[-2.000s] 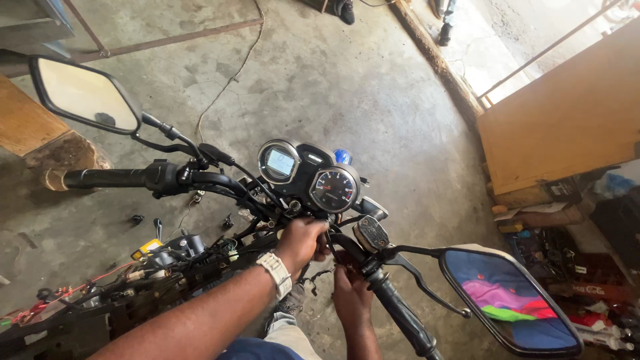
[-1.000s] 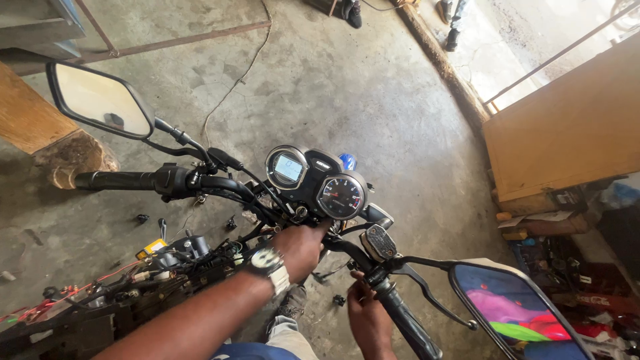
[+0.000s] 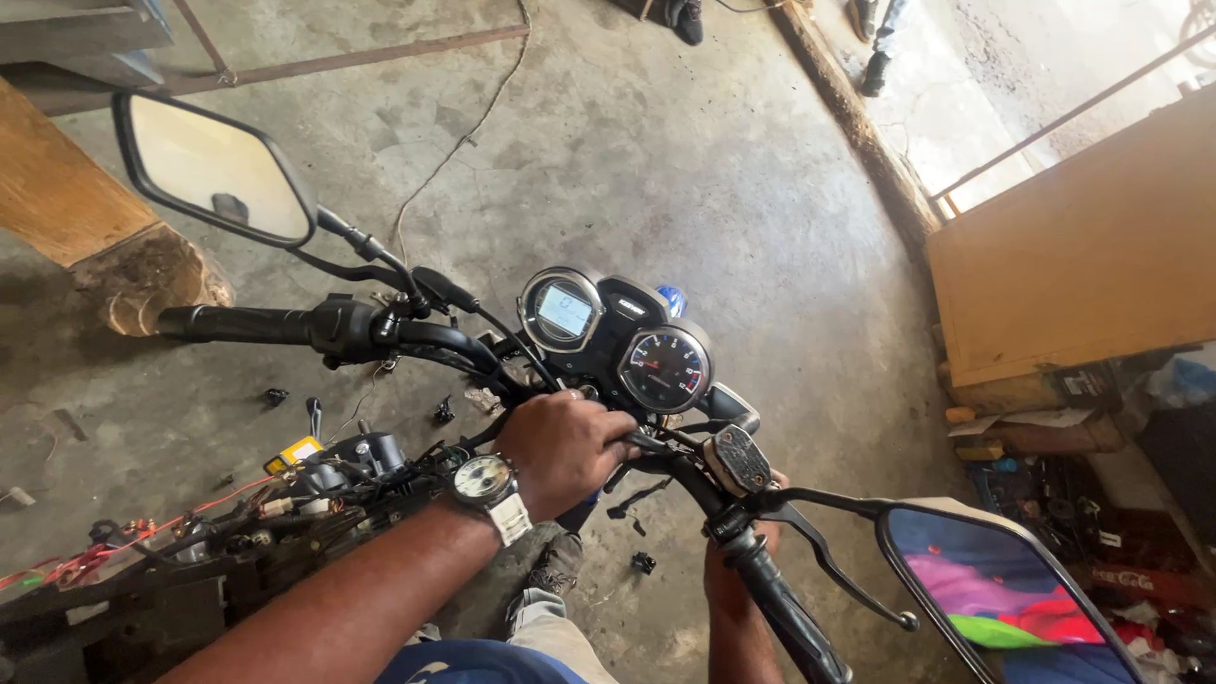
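Observation:
My left hand [image 3: 562, 450], a watch on its wrist, lies curled over the middle of the motorcycle handlebar [image 3: 698, 486], just below the instrument cluster [image 3: 622, 328]; its fingertips are hidden. The left dial [image 3: 561, 311] has a lit display, and the right dial [image 3: 665, 369] has a needle. My right hand [image 3: 766, 532] is mostly hidden behind the brake fluid reservoir [image 3: 738, 460] and the right grip, near the brake lever [image 3: 841, 573]. What its fingers touch cannot be seen. Wiring and bare frame parts [image 3: 313, 503] lie exposed at the lower left.
Mirrors [image 3: 218, 171] stick out on both sides. A wooden block [image 3: 157, 275] stands beside the left grip. Small black parts [image 3: 643, 562] and a cord [image 3: 456, 152] lie on the concrete floor. At right are a wooden panel [image 3: 1073, 247] and cluttered shelves. Other people's feet [image 3: 686, 21] show at the top.
My right hand has moved up from below the right grip to behind the reservoir. My left hand has stayed near the handlebar's middle.

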